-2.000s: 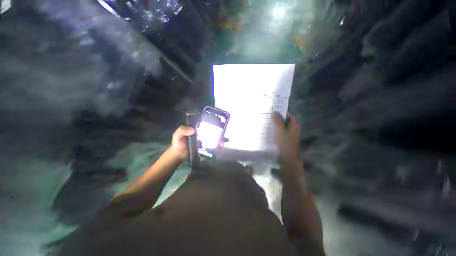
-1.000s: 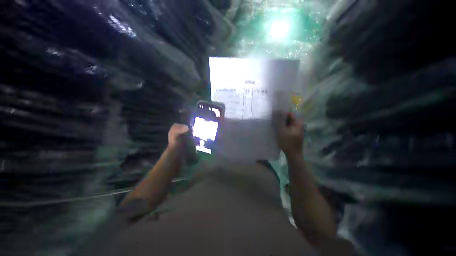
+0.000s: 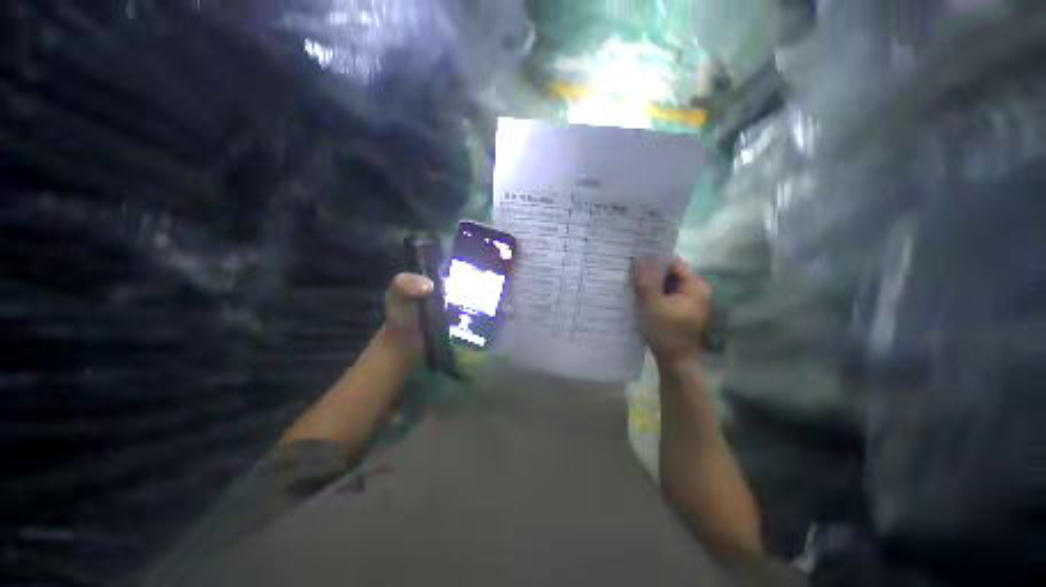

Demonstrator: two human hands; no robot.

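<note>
My left hand (image 3: 408, 303) holds a dark cylindrical flashlight (image 3: 430, 310) upright, together with a smartphone (image 3: 477, 284) with a bright lit screen. The phone lies over the left edge of a white printed sheet (image 3: 585, 241). The sheet shows a heading and a table of lines, too blurred to read. My right hand (image 3: 674, 310) grips the sheet at its right edge, thumb on top. A small dark thing shows at this hand; I cannot tell what it is.
Dark glossy covered garments (image 3: 195, 229) form a wall on the left. More plastic-covered items (image 3: 791, 218) line the right side. A green floor with a bright patch of light (image 3: 619, 92) and yellow marks (image 3: 677, 116) lies ahead, beyond the sheet.
The surroundings have shifted as I move along the aisle. The sheet is more evenly lit and its table shows more clearly. The flashlight is plainer beside the phone. Both hands keep their holds.
</note>
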